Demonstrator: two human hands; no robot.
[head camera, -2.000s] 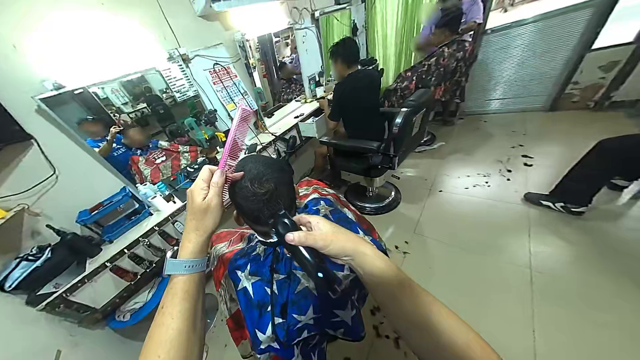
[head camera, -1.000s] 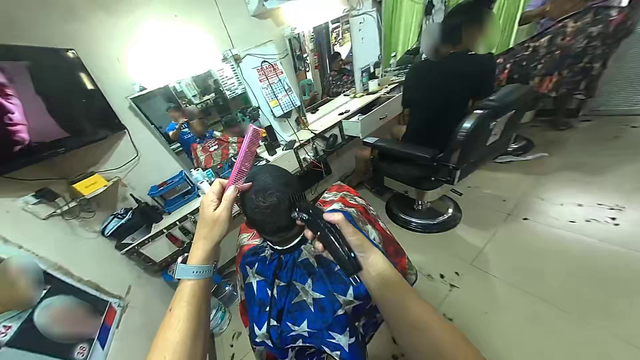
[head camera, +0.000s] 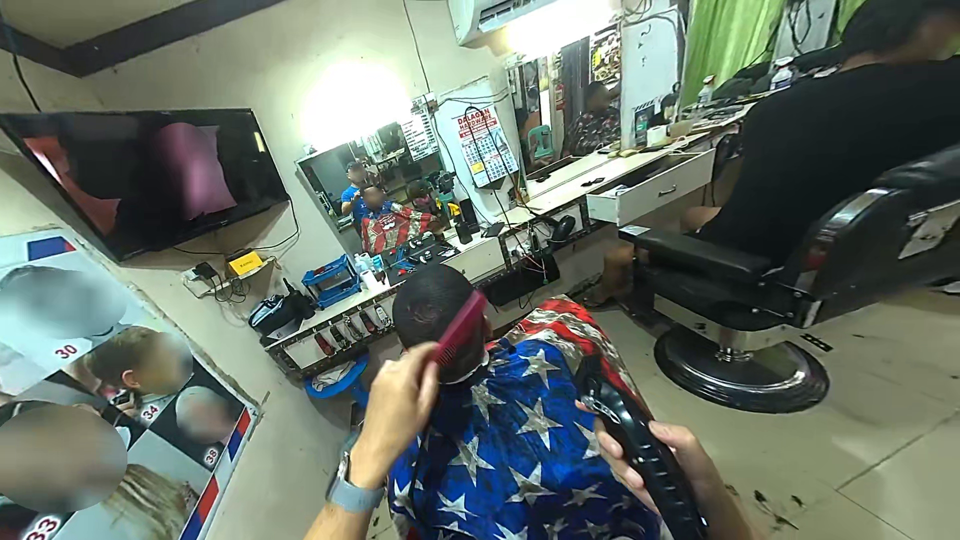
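Note:
A seated person's head with short dark hair (head camera: 427, 304) is at the centre of the head view, seen from behind. My left hand (head camera: 397, 409), with a watch on its wrist, holds a pink hair comb (head camera: 459, 330) by one end, its length against the side and back of the hair. My right hand (head camera: 660, 457) grips a black hair clipper (head camera: 637, 442) to the right, apart from the head, blade end pointing up and left. A barber cape (head camera: 517, 427) with white stars on blue and red stripes covers the person's shoulders and back.
On the right, another person in a black shirt (head camera: 832, 142) sits in a black barber chair (head camera: 847, 247). A counter with an open drawer (head camera: 660, 187) runs along the wall below mirrors. A television (head camera: 157, 176) hangs at left above a blue plastic rack (head camera: 330, 281). Cut hair lies on the floor.
My right hand has drawn the clipper away from the head, to the right. The comb has come down from upright beside the head to a slant across its back. The view has swung left.

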